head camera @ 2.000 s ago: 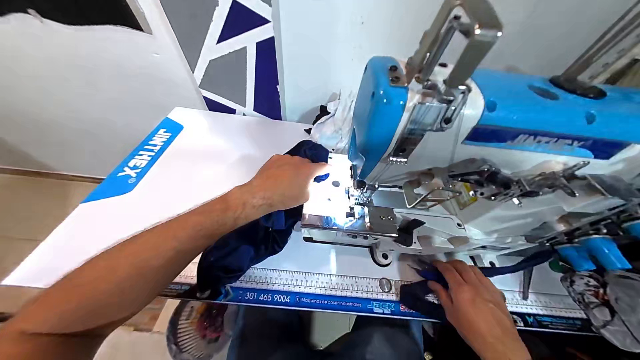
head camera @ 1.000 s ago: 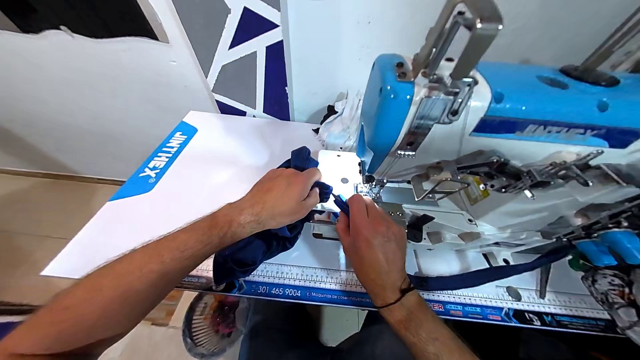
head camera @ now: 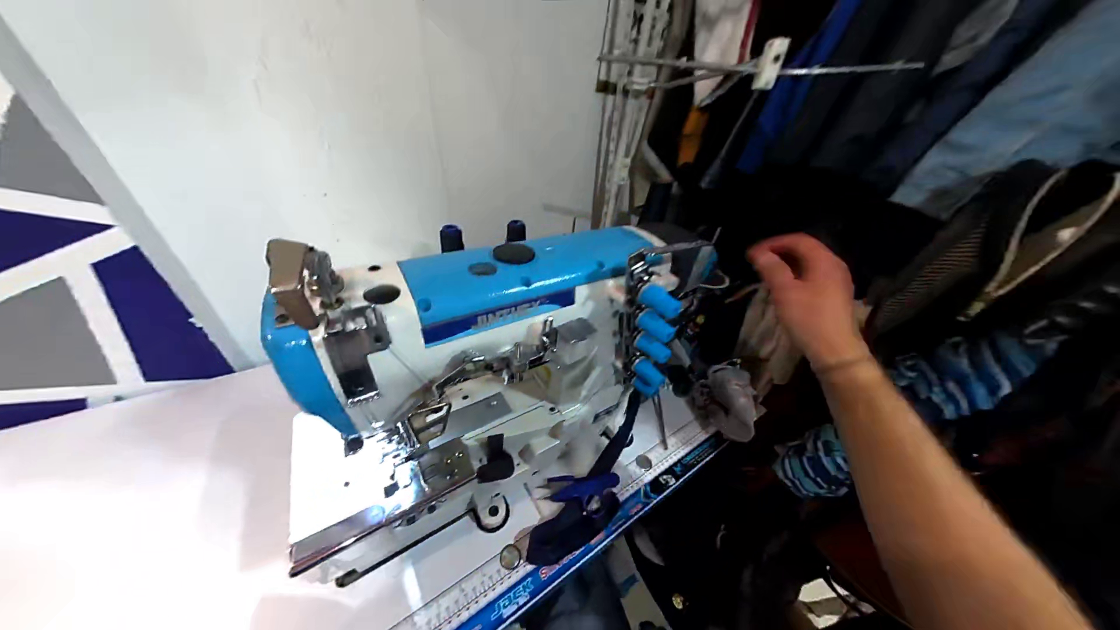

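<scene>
My right hand (head camera: 809, 297) is raised past the right end of a blue and white industrial sewing machine (head camera: 525, 271), its fingers curled; whether it holds anything is unclear against the dark background. My left hand is out of view. Blue-handled thread snips (head camera: 588, 486) lie on a dark blue fabric piece (head camera: 564, 532) near the table's front edge. From there a dark strip (head camera: 619, 437) runs up toward the blue tension knobs (head camera: 654, 337). The lit needle plate (head camera: 346, 477) has no fabric on it.
Hanging garments (head camera: 945, 105) and a metal thread stand (head camera: 674, 66) stand behind on the right. A grey cloth bundle (head camera: 728, 402) hangs at the table's right end. A ruler tape (head camera: 472, 599) runs along the front edge.
The view has swung to the right. My right hand has moved from the needle area to beyond the machine's right end. My left hand and the dark blue fabric it held have left the view.
</scene>
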